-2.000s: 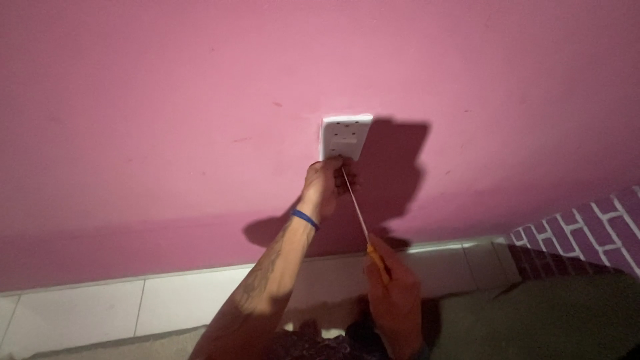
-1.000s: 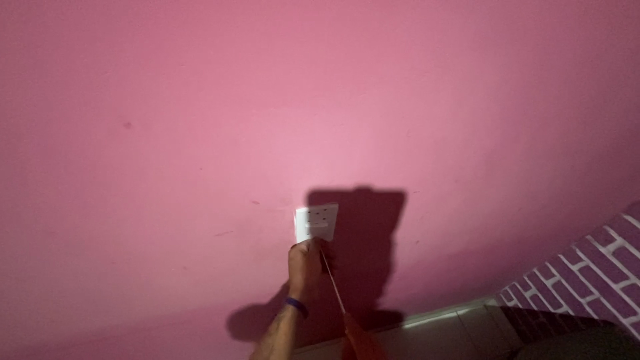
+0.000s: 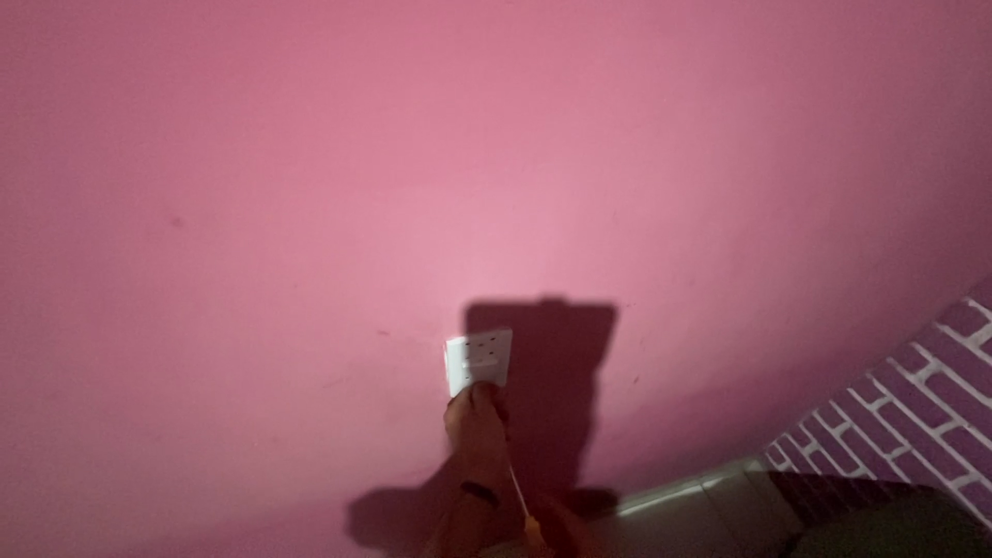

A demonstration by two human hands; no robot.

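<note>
A white electrical socket plate (image 3: 479, 360) with dark slots sits on the pink wall. My left hand (image 3: 474, 418), a dark band on its wrist, has its fingers at the plate's lower edge; whether they grip it is hard to tell. Low in the view, my right hand (image 3: 562, 527) is dim and blurred around the yellow-orange handle of a screwdriver (image 3: 533, 527). The long thin shaft points up toward the lower part of the plate, and its tip is hidden by my left hand.
Pink wall (image 3: 310, 194) fills most of the view, with a dark shadow around the plate. Purple brick-patterned surface with white joints (image 3: 914, 395) stands at the right. Pale tiles (image 3: 682, 519) run along the wall's foot at the lower right.
The view has tilted up strongly, so the plate and both hands sit lower. My left hand stays at the plate's lower edge and my right hand stays on the screwdriver.
</note>
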